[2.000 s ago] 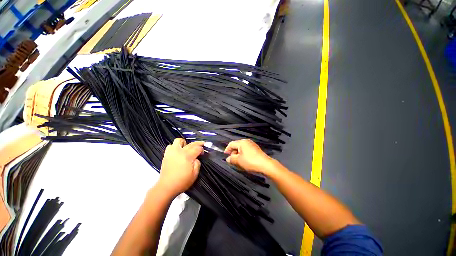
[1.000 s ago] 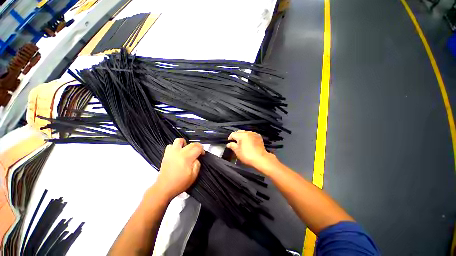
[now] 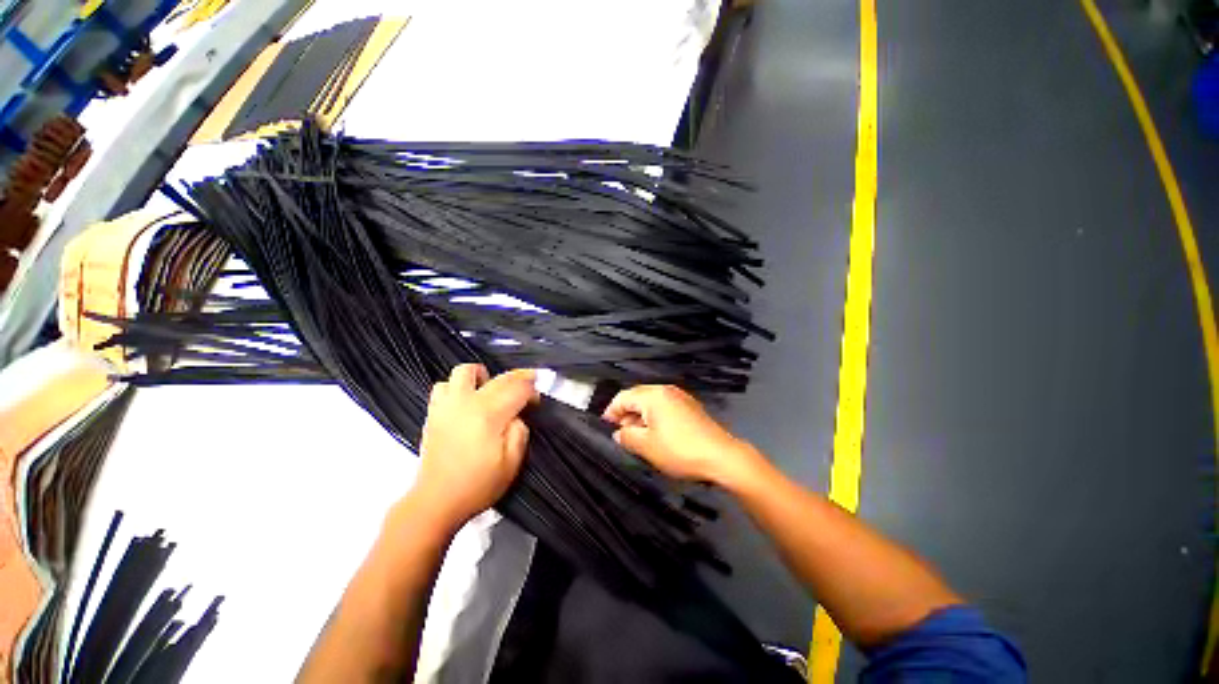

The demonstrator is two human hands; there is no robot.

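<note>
A thick bundle of black strips [image 3: 361, 321] runs slantwise over the white table and past its edge, with another part fanned out to the right. My left hand [image 3: 475, 441] lies on the lower part of the bundle, fingers curled over the strips and gripping them. My right hand [image 3: 662, 430] is at the bundle's right side, thumb and fingertips pinched together at the strips. Whether a single strip is between them is hard to tell. A white patch [image 3: 564, 389] shows between the two hands.
Stacked cut panels [image 3: 100, 287] lie at the left. A smaller group of black strips [image 3: 141, 608] is at lower left. A flat row of strips [image 3: 301, 74] lies beyond the bundle. The white table cover [image 3: 535, 67] ends at the grey floor with a yellow line [image 3: 856, 307].
My right hand has moved slightly down from the upper fanned strips to the lower bundle. My left hand stays on the bundle. The view has shifted slightly.
</note>
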